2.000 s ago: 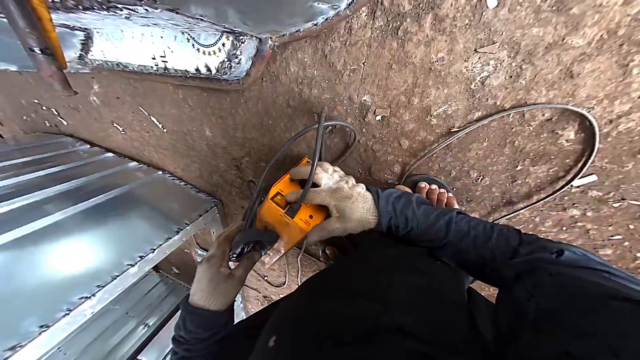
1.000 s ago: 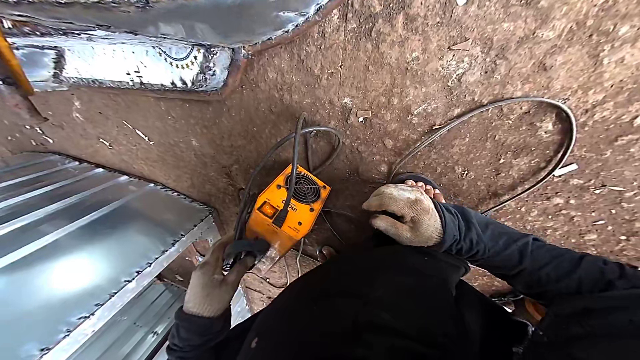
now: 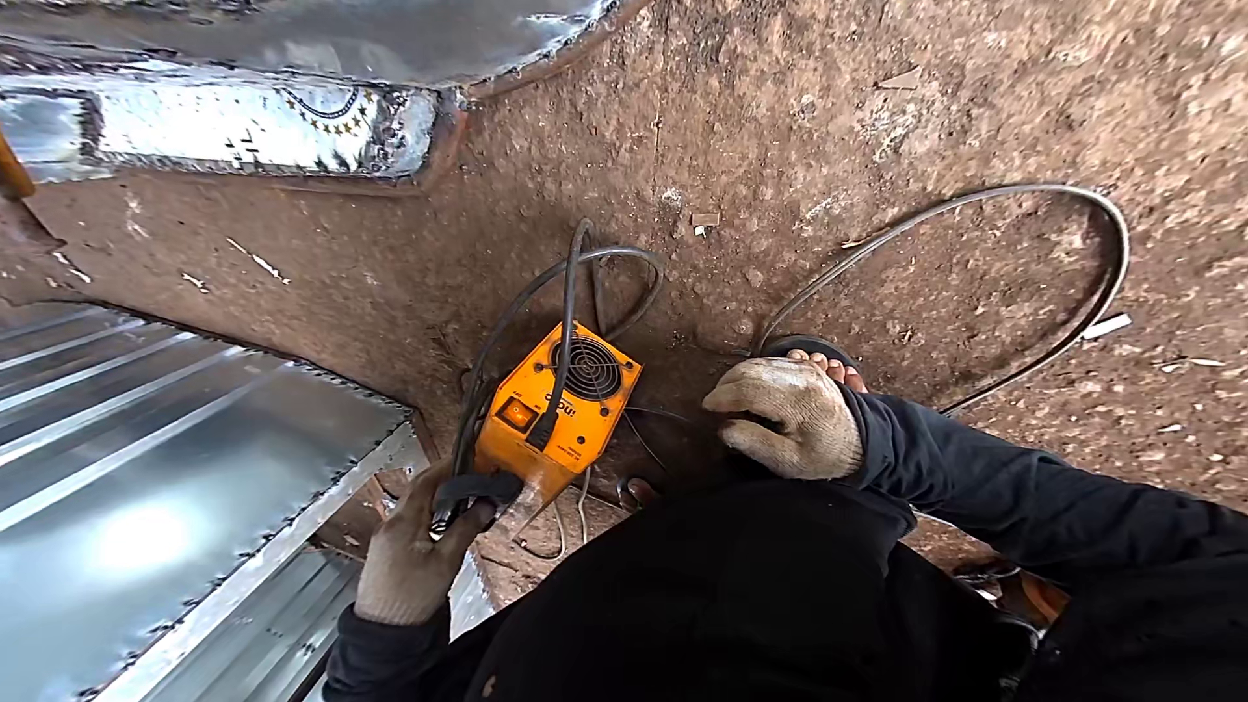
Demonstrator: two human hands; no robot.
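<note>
An orange welding machine (image 3: 556,409) with a round fan grille and a rocker switch is near the middle, a dark cable (image 3: 568,331) plugged into its face. My left hand (image 3: 419,546), in a knit glove, is closed around a black strap or handle (image 3: 478,486) at the machine's lower left. What lies under those fingers is partly hidden. To the right of the machine, my gloved right hand (image 3: 795,419) is apart from it, over my foot, with its fingers curled. Nothing shows in it.
Shiny sheet-metal panels (image 3: 195,458) with rough edges stand at the left. Another metal piece (image 3: 244,127) is at the upper left. A loop of cable (image 3: 1121,234) lies on the dirt ground at the right, near a white scrap (image 3: 1108,327).
My right hand has let go of the orange machine and moved right, to beside my foot. The left hand stays at the machine's lower left.
</note>
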